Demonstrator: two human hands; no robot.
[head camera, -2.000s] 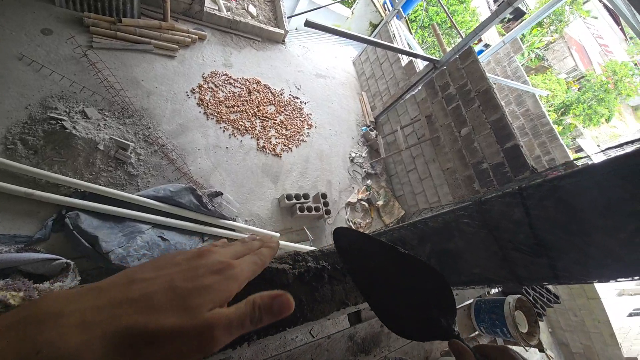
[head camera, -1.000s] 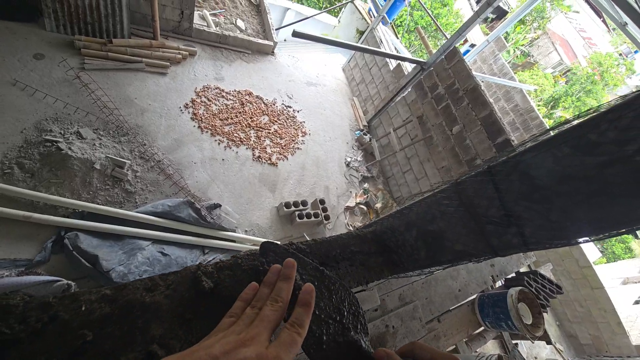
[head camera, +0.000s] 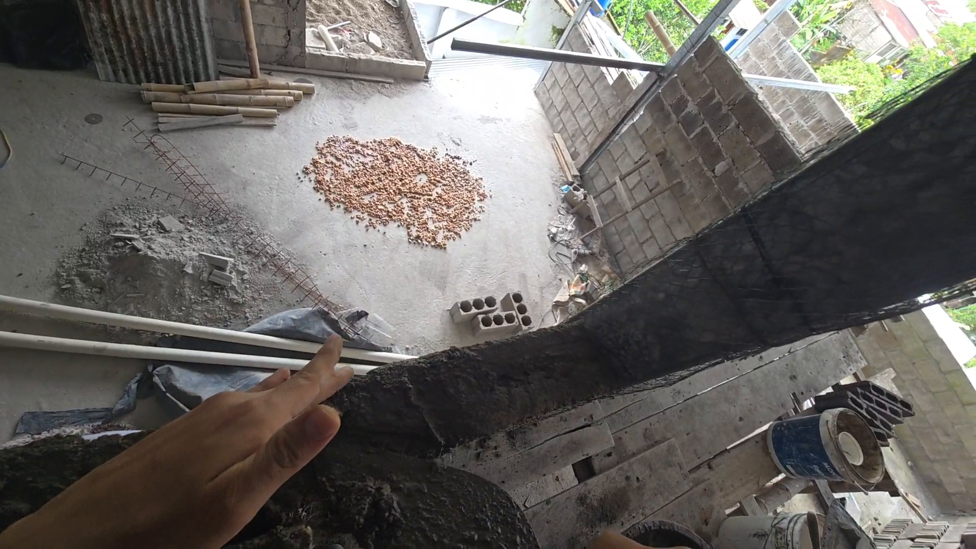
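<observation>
My left hand (head camera: 229, 450) reaches in from the lower left with its fingers apart, holding nothing, over the edge of a dark mortar-covered beam (head camera: 473, 389). Below and right of it lies a trowel blade (head camera: 412, 503) coated with wet dark mortar, close against the beam. Only a small part of my right hand (head camera: 618, 540) shows at the bottom edge; the trowel's handle and the hand's grip are out of view. Dark mesh-like material (head camera: 823, 236) covers the beam's far part, which runs to the upper right.
Wooden planks (head camera: 648, 427) lie below the beam, beside a blue bucket (head camera: 808, 450). White pipes (head camera: 191, 335) cross at left. On the floor far below are hollow blocks (head camera: 496, 320), a rubble heap (head camera: 152, 267), rebar (head camera: 267, 252), bamboo poles (head camera: 221, 99) and scattered brown pieces (head camera: 396, 187).
The trowel blade, earlier raised, then against the beam beside my left hand, is now lower in view and coated with mortar. My left hand has moved left from the blade.
</observation>
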